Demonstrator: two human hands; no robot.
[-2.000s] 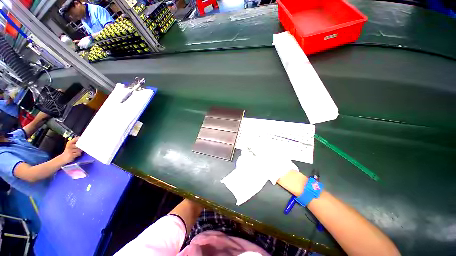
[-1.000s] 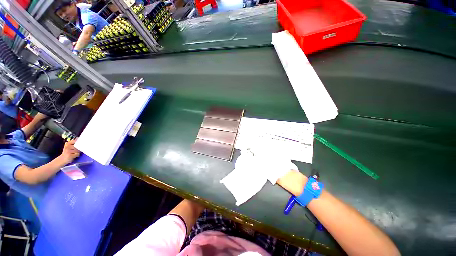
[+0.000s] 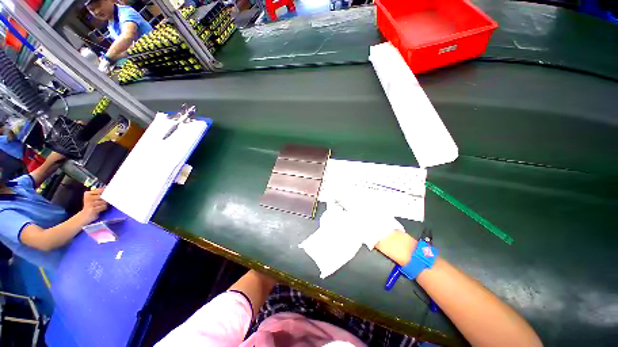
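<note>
My right hand (image 3: 376, 228), in a white glove with a blue wristband, rests on the belt at the white sheet's near edge. A crumpled white cloth or wipe (image 3: 332, 245) lies under or against it; white on white, the fingers cannot be told apart. The white perforated sheet (image 3: 383, 187) lies flat behind the hand, a thin dark line across it. The brown grooved plate (image 3: 296, 181) touches its left side. Blue-handled cutters (image 3: 394, 277) lie partly under my right wrist. My left hand is not visible; only the forearm shows, cut off at the belt edge.
A clipboard (image 3: 152, 169) stands left near the belt's metal edge. A long white strip (image 3: 415, 108) and a red bin (image 3: 437, 34) are at the back. A green strip (image 3: 471, 213) lies right. A blue table (image 3: 108, 284) and two people in blue are left.
The person at the far back left has shifted arm and head position. My right hand and the things on the belt have not visibly moved.
</note>
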